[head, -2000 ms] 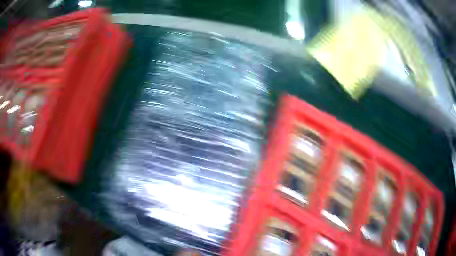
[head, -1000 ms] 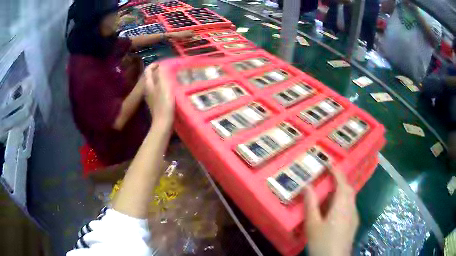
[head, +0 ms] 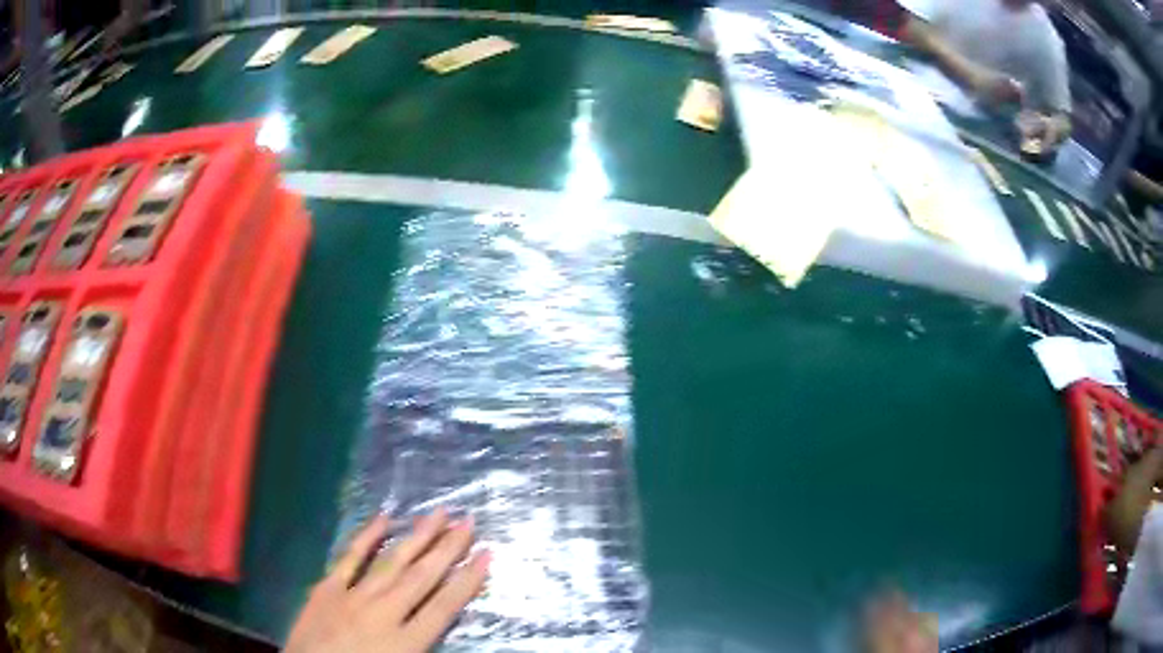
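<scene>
A long block of dark sheets under crinkled clear film (head: 510, 421) lies in front of me on the green surface, with strong glare on it. My left hand (head: 389, 593) lies on the film's near left part, palm down, fingers a little apart and holding nothing visible. My right hand (head: 899, 625) is a small blur at the bottom edge, right of the film and mostly cut off. A stack of red foam trays (head: 191, 370) stands at the left, untouched by my hands. Gold phones (head: 79, 396) lie in the top tray's pockets.
Yellow sheets (head: 784, 217) lie partly on a white board (head: 880, 140) beyond the film. Pale slips (head: 469, 52) lie across the green surface at the back. At the right edge are another red tray (head: 1090, 510) and another person's arm. A person in white (head: 1008, 51) is at the upper right.
One second ago both my hands were on the red tray stack. They are now off it, with my left hand on the film. The view has turned right.
</scene>
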